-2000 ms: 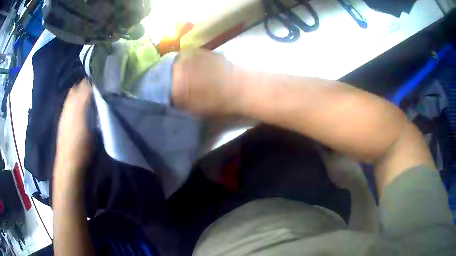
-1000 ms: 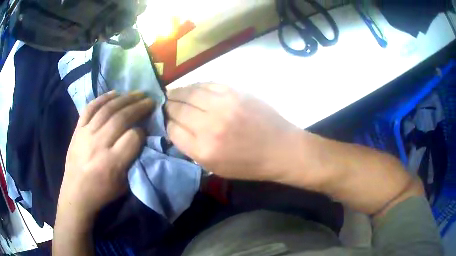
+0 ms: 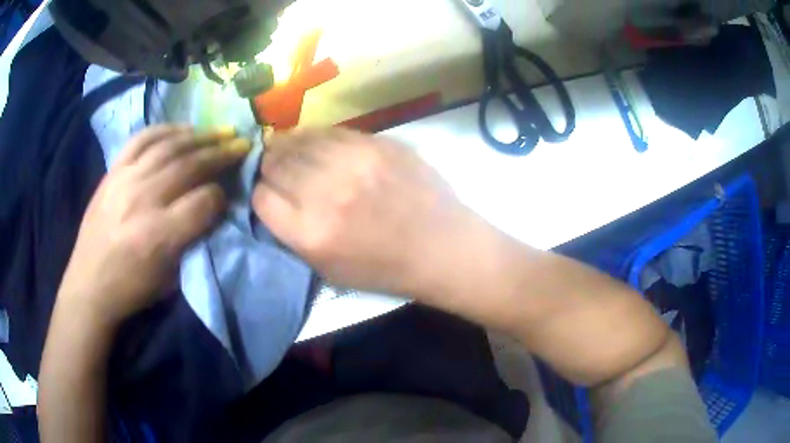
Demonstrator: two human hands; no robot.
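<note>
The light blue-grey piece point(image 3: 251, 294) runs from under the sewing machine head point(image 3: 147, 35) down over the table's front edge. The dark garment panel point(image 3: 43, 190) lies to its left and below. My left hand point(image 3: 156, 208) lies on the pale piece with its fingertips just below the needle area point(image 3: 221, 78). My right hand point(image 3: 346, 199) pinches the right edge of the pale piece, close beside my left fingertips. The exact grip of both hands is partly hidden by the fingers. The knurled knob point(image 3: 254, 80) shows beside the needle area.
Black-handled fabric shears point(image 3: 524, 95) lie right of the machine. Slim snips point(image 3: 628, 112) and a dark cloth piece point(image 3: 710, 78) lie farther right. Orange-red tape point(image 3: 294, 86) is stuck on the machine bed. A blue plastic basket point(image 3: 736, 285) holding cut pieces stands below the table at right.
Both hands have come together on the pale piece below the needle and moved slightly up. The camera view has shifted, so the shears, snips and basket show more fully.
</note>
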